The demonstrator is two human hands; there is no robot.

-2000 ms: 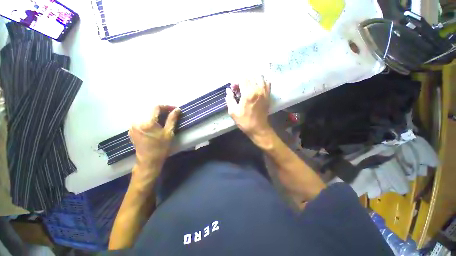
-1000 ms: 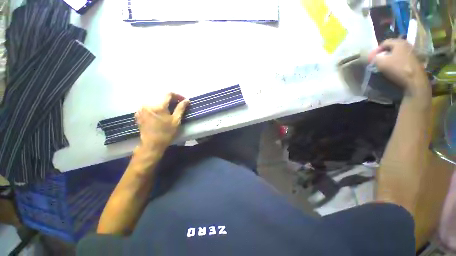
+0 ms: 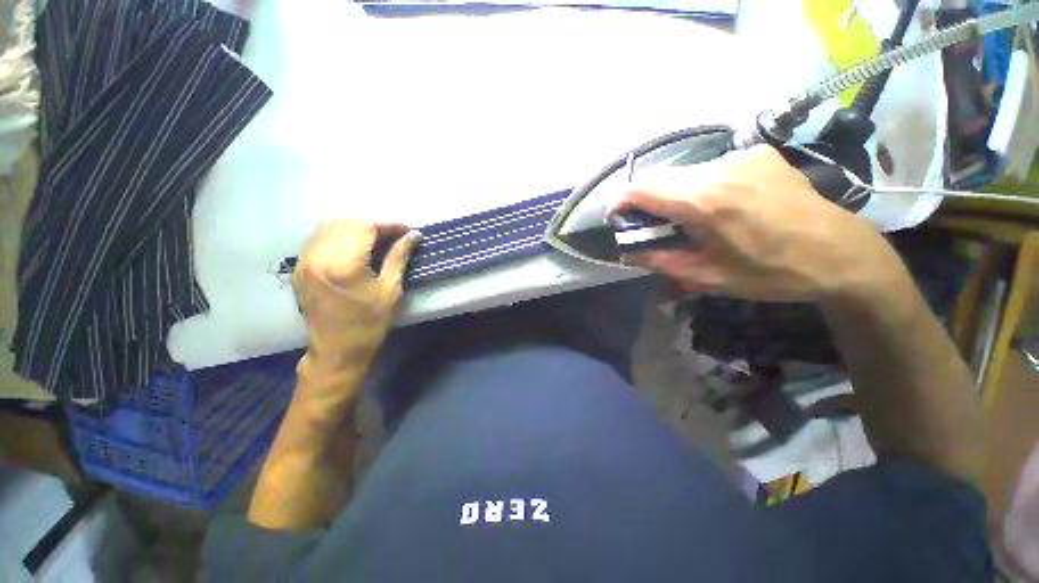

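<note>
A dark striped fabric piece (image 3: 484,239), a narrow band with thin white stripes, lies slanted along the near edge of the white table. My left hand (image 3: 351,268) rests on its left part, thumb and fingers pinching at the cloth. My right hand (image 3: 741,228) grips the steam iron (image 3: 592,216) by its handle. The iron's pointed tip is at the right end of the band and covers that end. The band's left end is mostly hidden under my left hand.
Loose striped cut pieces (image 3: 125,194) are heaped at the left. Pale finished pieces (image 3: 547,7) show at the far edge. A yellow strip (image 3: 843,40) lies at upper right, near the iron's spring-wrapped hose (image 3: 900,57). A blue crate (image 3: 194,427) stands below left.
My right hand let go of the band, took hold of the iron at the right and brought it left onto the band's right end. My left hand stayed on the band. The view has shifted.
</note>
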